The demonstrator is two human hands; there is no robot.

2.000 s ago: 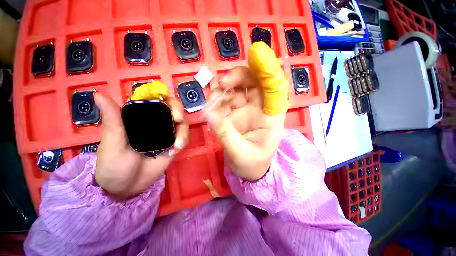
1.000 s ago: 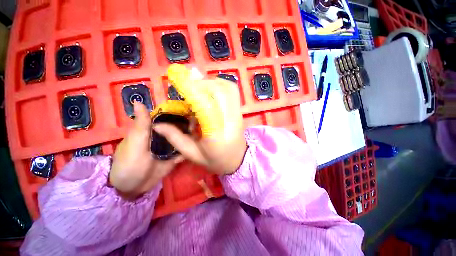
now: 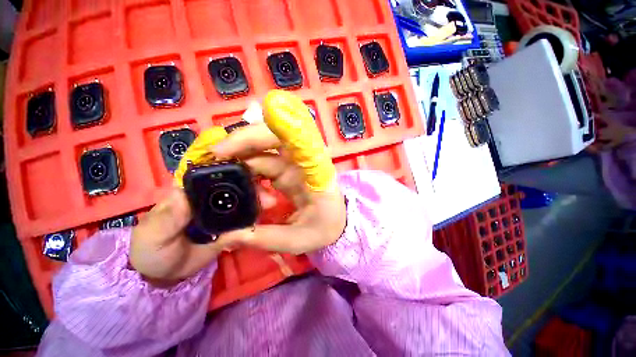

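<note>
A black watch body (image 3: 223,198) is held above the tray, its back with the round sensor ring towards me. My right hand (image 3: 296,188) grips it between thumb and fingers; a yellow cot covers its raised index finger. My left hand (image 3: 164,233) is behind and below it, with a yellow cot on one finger. A dark edge shows behind the watch's lower left; I cannot tell if it is a second watch body. The red compartment tray (image 3: 125,128) holds several watch bodies, sensor backs up.
A small white piece (image 3: 254,111) is behind my right fingers. To the right are a paper sheet (image 3: 464,171) with two pens, rows of watch heads (image 3: 475,103), a white box (image 3: 537,104), a tape roll (image 3: 558,43), a blue bin (image 3: 446,49) and smaller red trays (image 3: 498,237). Part of another person shows far right.
Two seconds ago my left hand held a watch body with its black screen up and my right hand was apart. My hands have come together, and a sensor back now faces me.
</note>
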